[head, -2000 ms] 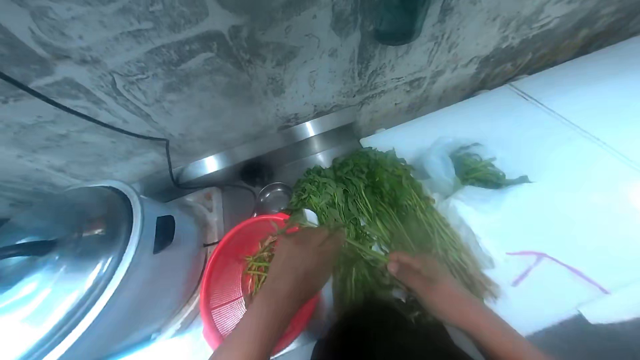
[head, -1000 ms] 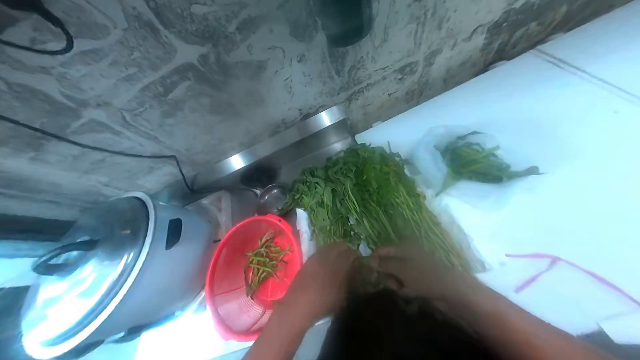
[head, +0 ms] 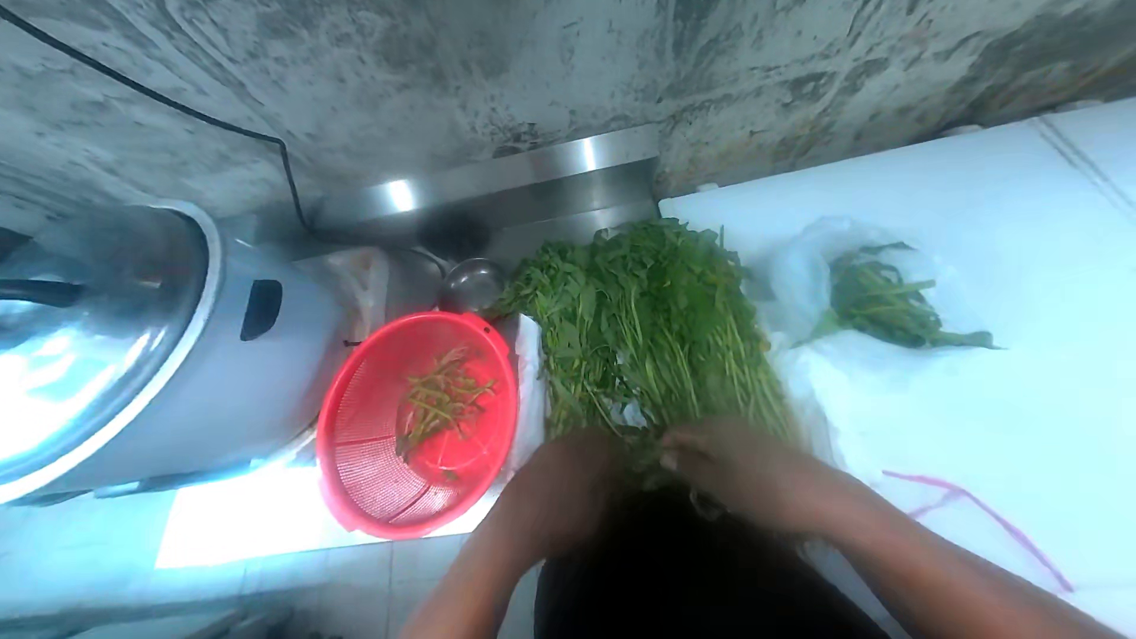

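Note:
A big pile of leafy green stems lies in front of me. My left hand and my right hand are close together at its near edge, both blurred. Some greens show between them, but the dark shape below and the blur hide how the fingers grip. Left of the pile stands a red plastic colander with short cut stem pieces inside. A clear plastic bag with a small bunch of greens lies to the right.
A large metal pot with a lid stands at the left. A small metal bowl sits behind the colander, near a steel ledge along the concrete wall. A pink string lies on the white surface at right.
My left hand has moved from over the red colander to the near edge of the greens, beside my right hand. The stem pieces in the colander are now uncovered.

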